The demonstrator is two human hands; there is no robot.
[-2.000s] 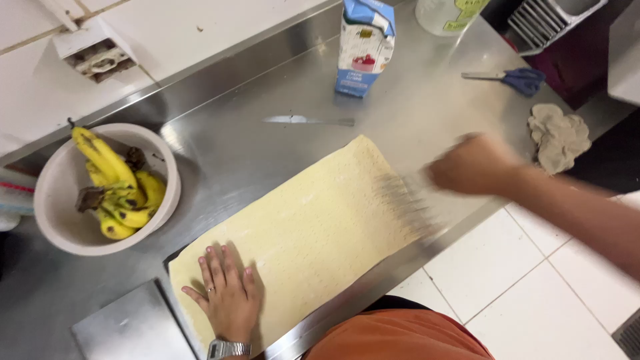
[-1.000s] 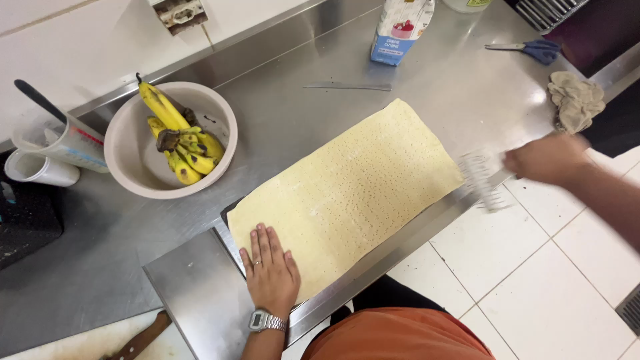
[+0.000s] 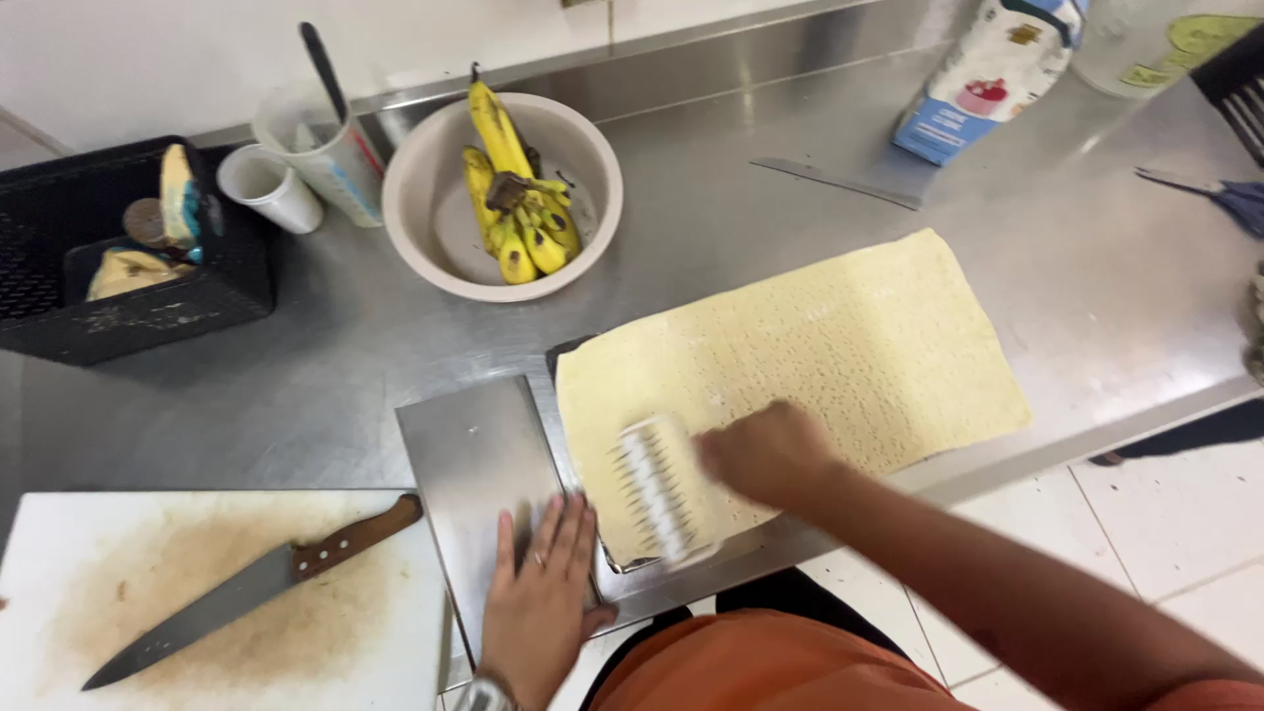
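Note:
A sheet of rolled dough (image 3: 790,346), dotted with small holes over much of its surface, lies across a dark tray whose edge shows at the left. My right hand (image 3: 770,454) grips a white spiked dough docker (image 3: 660,491), which is over the dough's left end and slightly blurred. My left hand (image 3: 546,583) rests palm down, fingers spread, on a flat metal plate (image 3: 484,454) just left of the dough. It holds nothing. The docker's handle is mostly hidden in my right fist.
Behind stand a bowl (image 3: 405,247) of bananas (image 3: 518,197), a measuring jug (image 3: 336,163), a white cup (image 3: 267,188) and a black crate (image 3: 148,321). A knife (image 3: 237,592) lies on a cutting board (image 3: 49,553). A thin blade (image 3: 834,184), a carton (image 3: 987,79) and scissors (image 3: 1215,197) are farther right.
My right hand has carried the docker from beyond the dough's right end to its left end. My left hand has left the dough and now lies on the metal plate. The view has shifted left.

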